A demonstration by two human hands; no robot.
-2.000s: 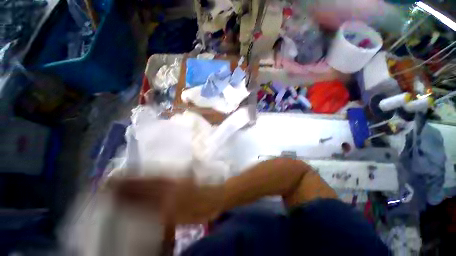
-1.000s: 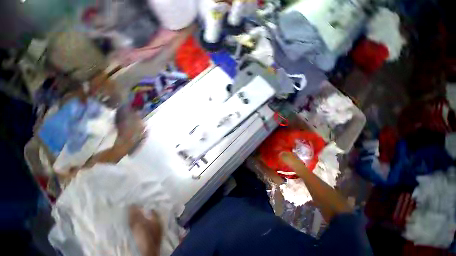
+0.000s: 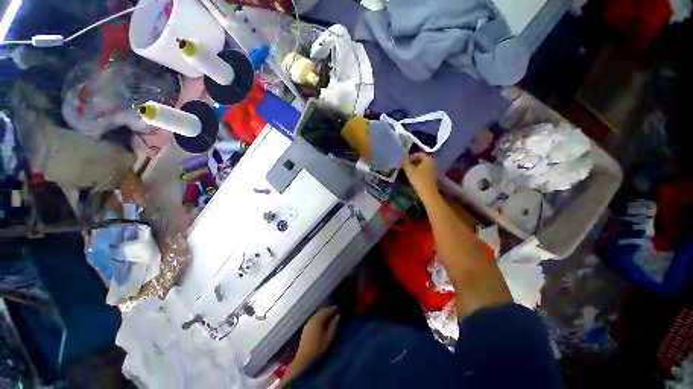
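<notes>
My right hand [image 3: 418, 167] is at the right end of the white sewing machine [image 3: 266, 228], its fingers close together beside a looped white strip [image 3: 431, 147]. Whether it grips the strip is unclear. My left hand [image 3: 319, 332] is low at the near table edge, in front of my lap, with fingers curled; I see nothing clearly in it. White fabric [image 3: 163, 346] lies bunched at the left table end, away from both hands.
Thread cones [image 3: 178, 120] stand behind the machine near a white bucket [image 3: 144, 30]. A red plastic bag [image 3: 410, 258] hangs right of my lap. Grey cloth [image 3: 433, 38] lies at the back. A padded-rim container [image 3: 589, 205] holds white pieces and rolls.
The view has turned right. My right hand has moved from the red bag up to the machine's right end. My left hand has left the white fabric for the near table edge.
</notes>
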